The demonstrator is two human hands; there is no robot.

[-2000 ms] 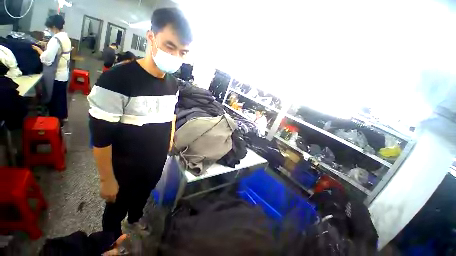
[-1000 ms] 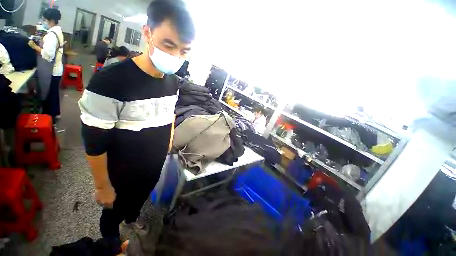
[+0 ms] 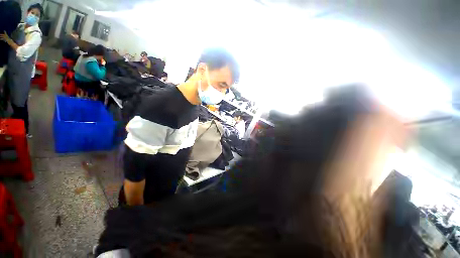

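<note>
A large dark garment heap (image 3: 202, 227) fills the bottom of the view and rises, blurred, at the right, close to the camera. A blurred skin-toned shape, seemingly my right hand or forearm (image 3: 363, 166), is raised against this dark cloth. Its fingers cannot be made out, so its grip is unclear. My left hand is not in view. A beige-grey garment (image 3: 206, 146) lies with dark garments on a white table (image 3: 214, 174), behind the heap.
A masked person (image 3: 164, 131) in a black and white top stands just beyond the heap. A blue bin (image 3: 83, 126) sits on the speckled floor. Red stools (image 3: 14, 146) line the left. Another masked person (image 3: 22, 60) stands far left; others sit behind. Shelving (image 3: 249, 118) is partly hidden.
The view has shifted, bringing the floor bin into sight. The dark cloth now rises high at the right with the blurred skin-toned shape. The fingers earlier at the bottom edge are gone from view.
</note>
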